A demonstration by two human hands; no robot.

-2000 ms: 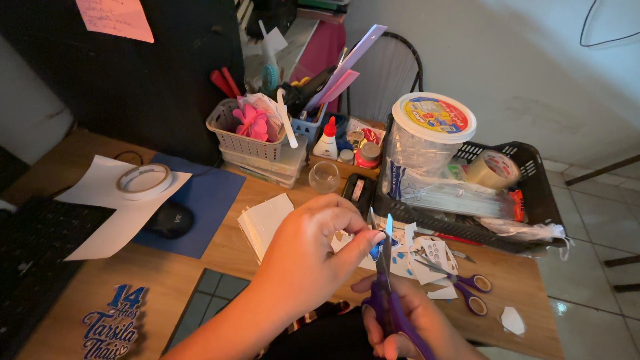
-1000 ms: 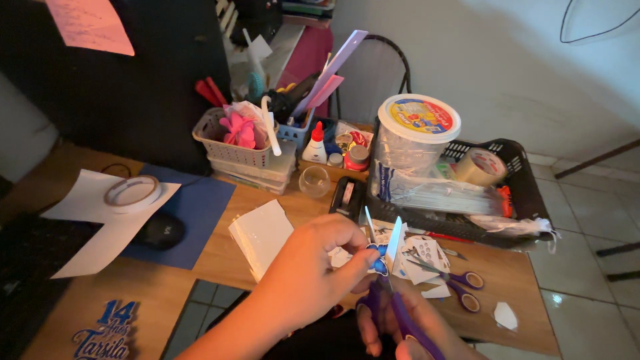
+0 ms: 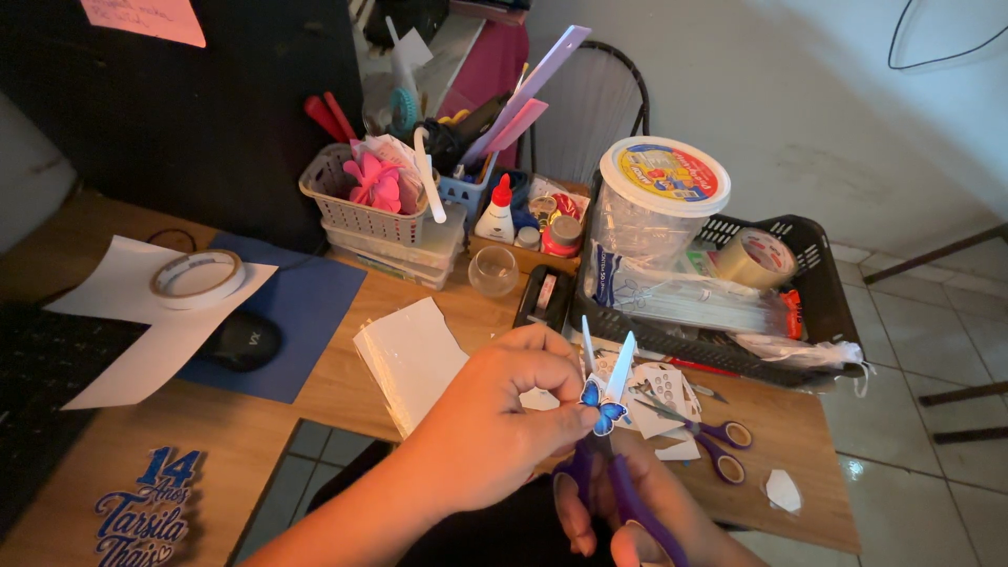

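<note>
My left hand (image 3: 512, 417) pinches a blue paper butterfly cutout (image 3: 603, 407) with a white border between thumb and fingers. My right hand (image 3: 630, 504) has its fingers in the handles of purple-handled scissors (image 3: 618, 472). Their two blades stand apart and point away from me, right behind the butterfly. A second pair of purple-handled scissors (image 3: 709, 437) lies on the wooden table to the right, beside printed paper scraps (image 3: 665, 394). White sheets (image 3: 417, 358) in a clear sleeve lie left of my left hand.
A black crate (image 3: 835, 307) with a lidded tub (image 3: 665, 181) and packing tape (image 3: 754, 257) stands at the back right. Behind my hands are a stapler (image 3: 545, 295), a clear cup (image 3: 494, 272), a glue bottle (image 3: 496, 213) and a basket (image 3: 362, 216). A tape roll (image 3: 197, 278) and mouse (image 3: 242, 340) lie left.
The scissor blades, closer together two seconds ago, now stand wider apart. The butterfly has turned so that its printed wings face the camera.
</note>
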